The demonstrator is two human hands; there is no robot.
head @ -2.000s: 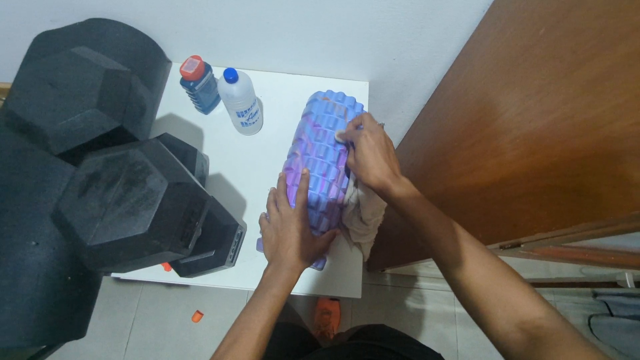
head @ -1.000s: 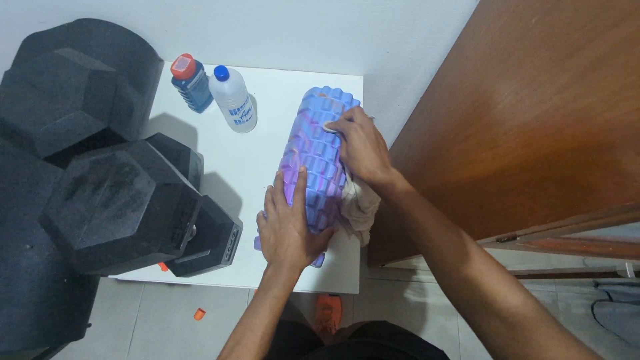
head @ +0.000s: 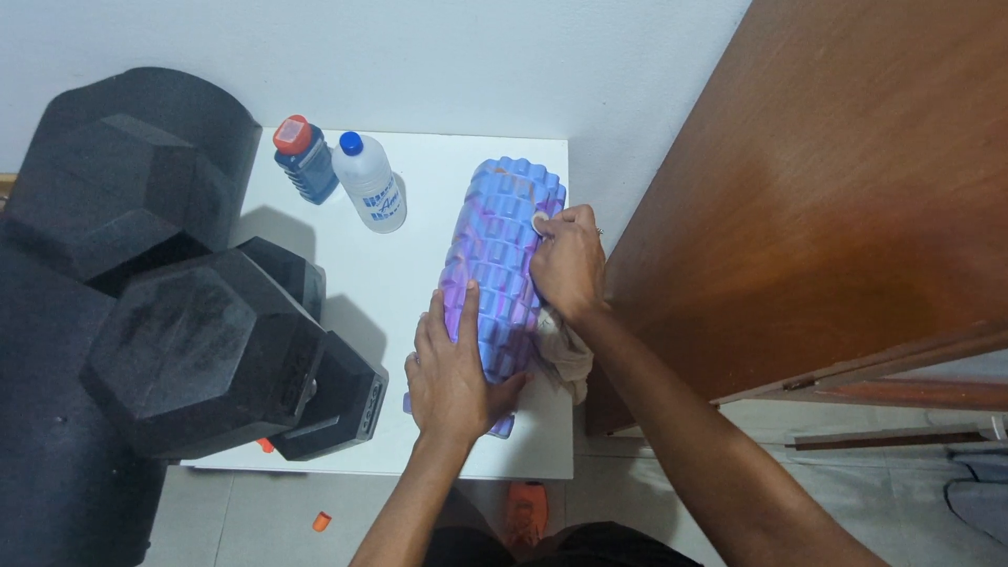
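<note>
A blue and purple textured foam roller [head: 492,260] lies lengthwise on the white table [head: 354,283]. My left hand [head: 453,370] rests with fingers spread on its near left part, steadying contact from above. Between the fingertips of my right hand [head: 568,256] is a small white piece, pressed to the roller's upper right side; most of it is hidden, so what it is I cannot tell. A crumpled beige cloth [head: 565,354] lies against the roller's right side, below my right hand. Under the roller's near end, a flat purple-blue piece [head: 502,426] partly shows.
Black hex dumbbells [head: 205,346] and a dark curved mat [head: 157,102] take up the left. A red-capped bottle [head: 307,165] and a blue-capped bottle [head: 370,185] stand at the table's back. A wooden door [head: 787,213] is at the right. An orange cap-like piece [head: 321,521] lies on the floor.
My right hand has shifted slightly along the roller's upper right side, still pinching the white piece. My left hand has stayed on the roller.
</note>
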